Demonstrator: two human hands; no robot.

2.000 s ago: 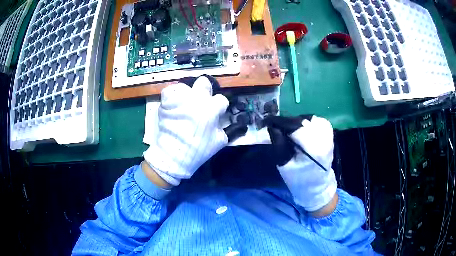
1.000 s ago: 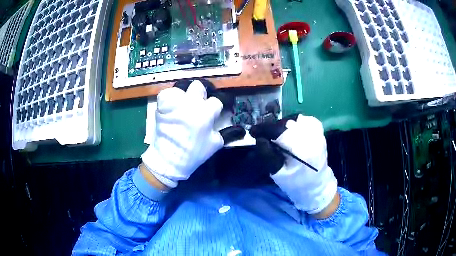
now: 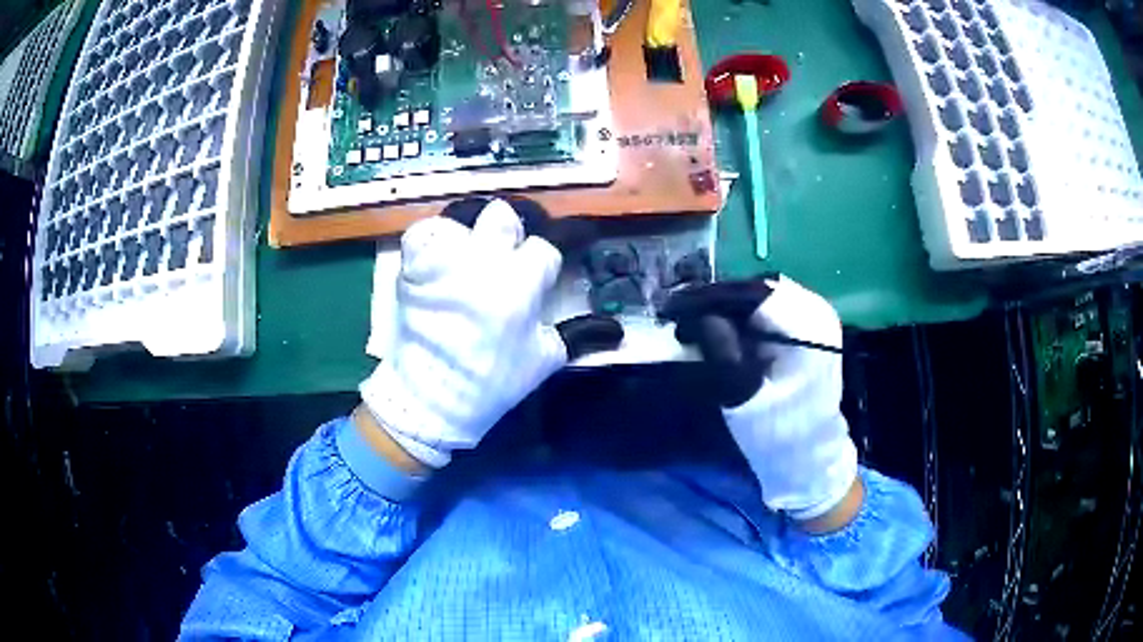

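Note:
Several small dark grey cores lie together on the white paper sheet in front of the fixture. My left hand, in a white glove with black fingertips, rests at the sheet's left part, thumb beside the cores; whether it holds anything is hidden. My right hand, gloved alike, is shut on a thin dark applicator stick. The stick's rear end points right; its front end is hidden near the fingertips, by the cores' right side.
The orange-brown fixture holds a green circuit board behind the sheet. A yellow handle is at its right. Right of it are two red dishes, one with a green brush. White core trays stand left and right.
My right hand has shifted, first left and then back right along the cores, and the stick now lies flatter. My left hand has stayed nearly in place. The whole view has shifted slightly.

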